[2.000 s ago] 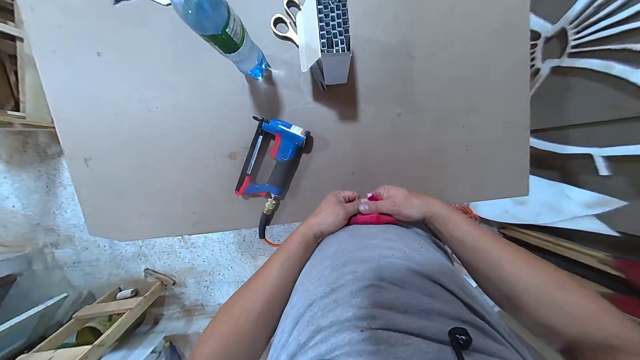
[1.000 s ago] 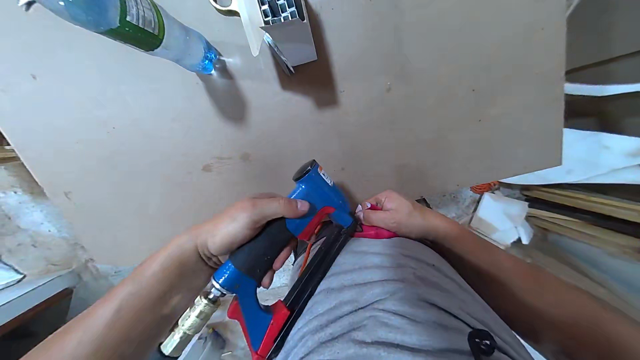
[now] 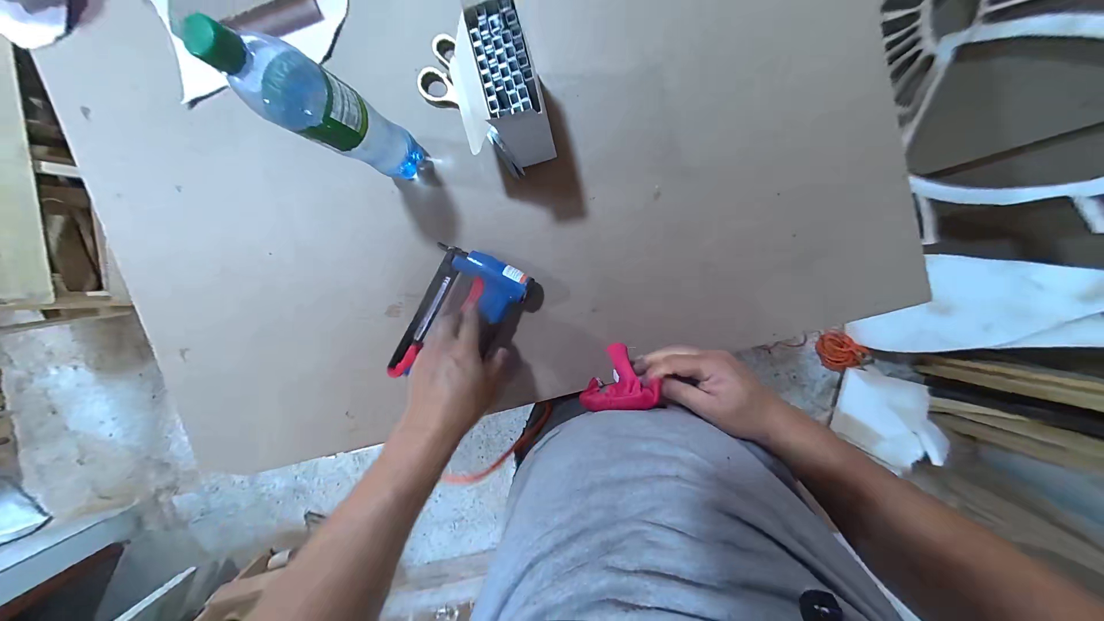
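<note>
A blue, black and red pneumatic stapler (image 3: 500, 285) lies on the brown sheet-covered table (image 3: 733, 233). My left hand (image 3: 453, 358) is on its handle, fingers spread and slightly blurred; whether they grip it is unclear. Near the table's front edge, against the grey shirt, my right hand (image 3: 703, 384) touches a small bright pink cloth piece (image 3: 625, 388), its fingertips partly hidden behind the cloth. Farther back stand an opened box of metal staples (image 3: 526, 138) and, to its left, a plastic bottle with a green cap (image 3: 302, 95).
Scissors (image 3: 437, 86) lie partly behind the staple box. An orange hose (image 3: 483, 474) hangs below the front edge. A coil of orange cord (image 3: 838, 350), white padding (image 3: 1009, 302) and wooden strips (image 3: 1026, 414) are at the right. White curved frames stand at the upper right.
The stapler, in my left hand near the pink cloth one second ago, is now back on the table to the left. My right hand stays by the pink cloth.
</note>
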